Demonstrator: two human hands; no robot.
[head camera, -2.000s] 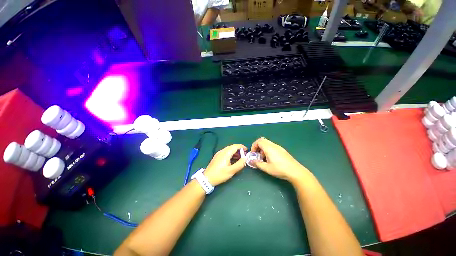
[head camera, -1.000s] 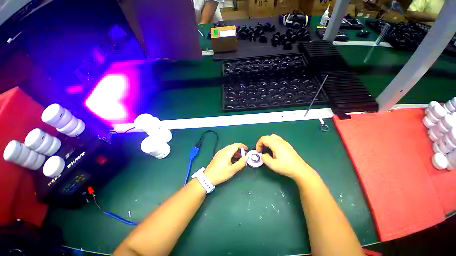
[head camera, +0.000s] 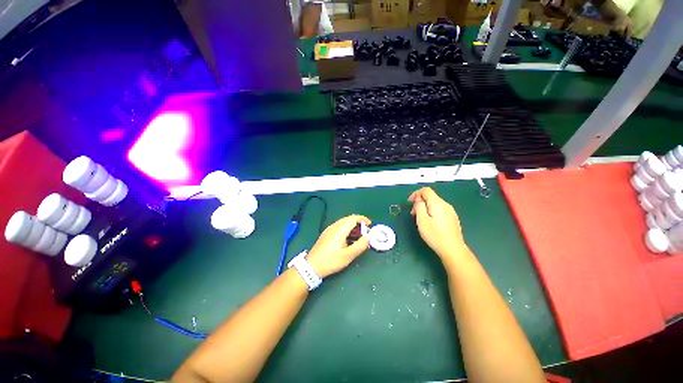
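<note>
My left hand (head camera: 340, 244) holds the housing (head camera: 382, 238), a small white round unit, by its left side. Its open face points up and shows a ring. A thin white cap (head camera: 365, 228) stands edge-on beside it at the fingertips. My right hand (head camera: 434, 221) is off the housing, to its upper right, with thumb and index finger together. A small thin ring (head camera: 395, 210) is just left of the right fingertips; I cannot tell if they touch it. The blue connector (head camera: 290, 230) lies left of my left hand, with a black cable (head camera: 319, 199) looping from it.
White units (head camera: 234, 221) stand at left beside a pink-purple glow (head camera: 166, 146). A black box (head camera: 112, 273) bears more units. A black parts tray (head camera: 408, 135) lies beyond the white strip (head camera: 337, 180). A red-orange sheet (head camera: 569, 254) at right holds bulk units (head camera: 659, 191). A person's arm (head camera: 308, 19) shows far back.
My right hand has let go of the housing and moved up and right. The small ring now shows near its fingertips. My left hand has stayed in place with the housing.
</note>
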